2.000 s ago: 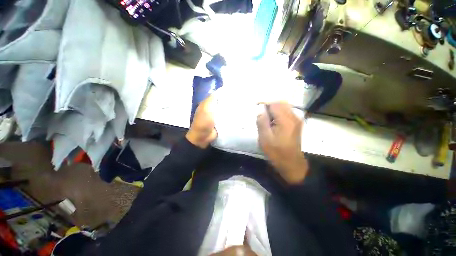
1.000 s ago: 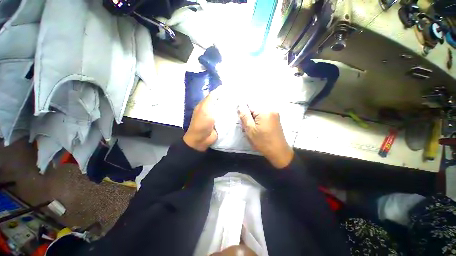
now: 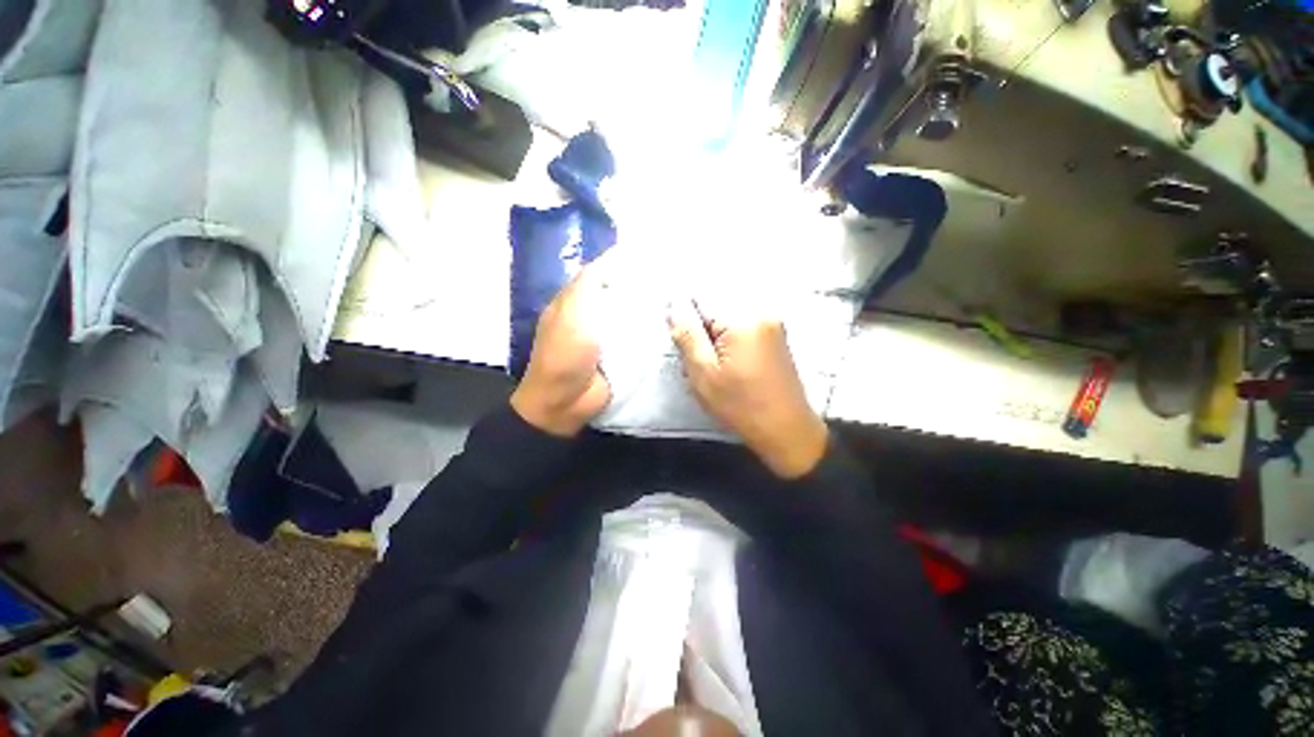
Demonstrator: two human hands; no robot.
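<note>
A pale grey padded panel (image 3: 651, 389) lies on the machine table in front of me, bleached white by the lamp at its far part. Navy fabric (image 3: 542, 274) shows along its left side and again beyond it at the right. My left hand (image 3: 565, 360) grips the panel's left edge together with the navy fabric. My right hand (image 3: 749, 382) is on the panel's right half, its fingers bent and pinching at the surface; glare hides what the fingertips hold. The needle area is lost in glare.
The cream sewing machine (image 3: 1066, 245) stands at the right. A red lighter (image 3: 1089, 398) and a yellow-handled tool (image 3: 1219, 403) lie on the table at the right. Grey quilted pieces (image 3: 216, 144) hang over the left edge. A turquoise strip (image 3: 728, 65) is beyond the work.
My right hand has moved left and turned its fingers towards my left hand since the oldest frame; a dark thing at its fingers no longer shows. The whole view has shifted a little.
</note>
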